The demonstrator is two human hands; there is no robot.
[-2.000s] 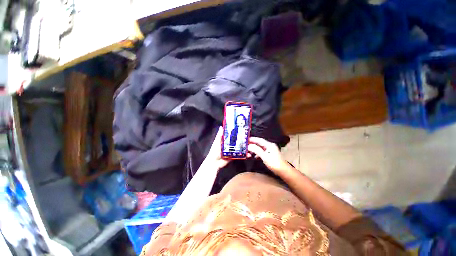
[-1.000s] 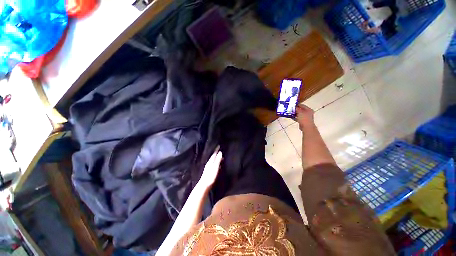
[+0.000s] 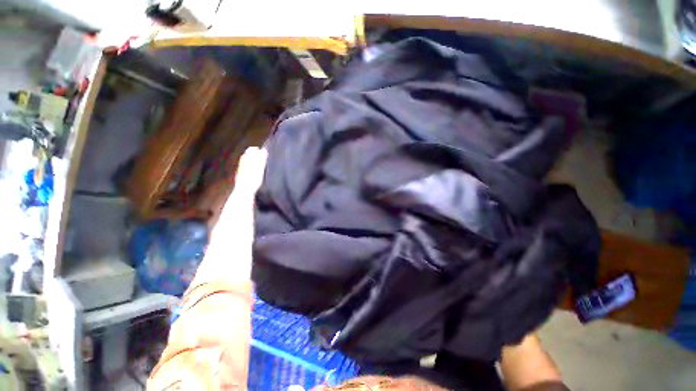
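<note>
A large heap of black garments (image 3: 397, 176) fills the middle of the view. My left hand (image 3: 252, 166) is at the heap's left edge, overexposed; whether its fingers grip the cloth cannot be told. My right wrist shows at the bottom right, and my right hand is hidden behind the black cloth. A smartphone (image 3: 607, 298) with a lit screen shows beyond the heap's right edge, over the wooden bench (image 3: 649, 279); whether it lies there or is held cannot be told.
A blue crate (image 3: 294, 351) stands below the heap. A white-topped table edge (image 3: 473, 27) runs along the top. At left are a brown wooden piece (image 3: 191, 137) and a blue bag (image 3: 164, 256). A purple-red piece (image 3: 561, 114) is at upper right.
The view has swung left. My left hand has moved from the heap's near right side to its left edge. My right hand, earlier holding the phone in plain view, is now hidden by cloth.
</note>
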